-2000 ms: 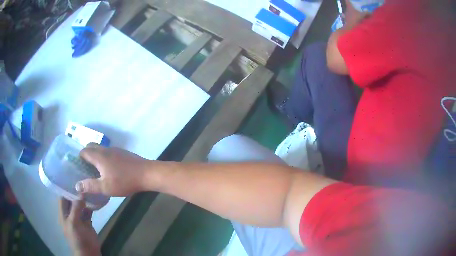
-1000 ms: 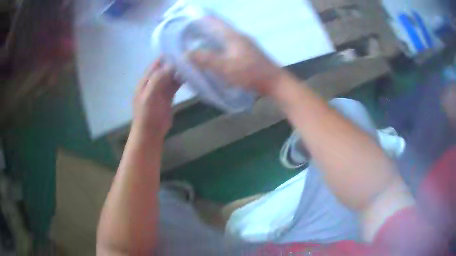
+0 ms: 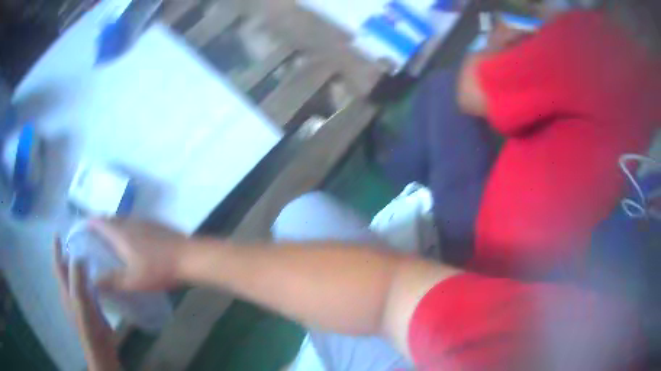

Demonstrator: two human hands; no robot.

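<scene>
A white to translucent appliance housing [image 3: 104, 262] is held at the lower left, over the near edge of the white board. It is blurred, so its details cannot be read. My right hand [image 3: 145, 253] reaches in from the right and grips its upper side. My left hand [image 3: 83, 308] is at its lower left side with the fingers up along it, partly cut by the bottom of the picture. The far fingers of both hands are hidden or blurred.
A blue-and-white carton [image 3: 100, 190] lies on the white board [image 3: 167, 123] just beyond my hands. Another blue box [image 3: 24, 170] stands at the left. A neighbouring person in a red shirt [image 3: 558, 167] sits at the right. More blue-and-white cartons [image 3: 395, 32] lie at the top.
The view has swung right, so the hands and housing now appear farther left and lower. Both hands still hold the housing. The neighbouring person shows more fully.
</scene>
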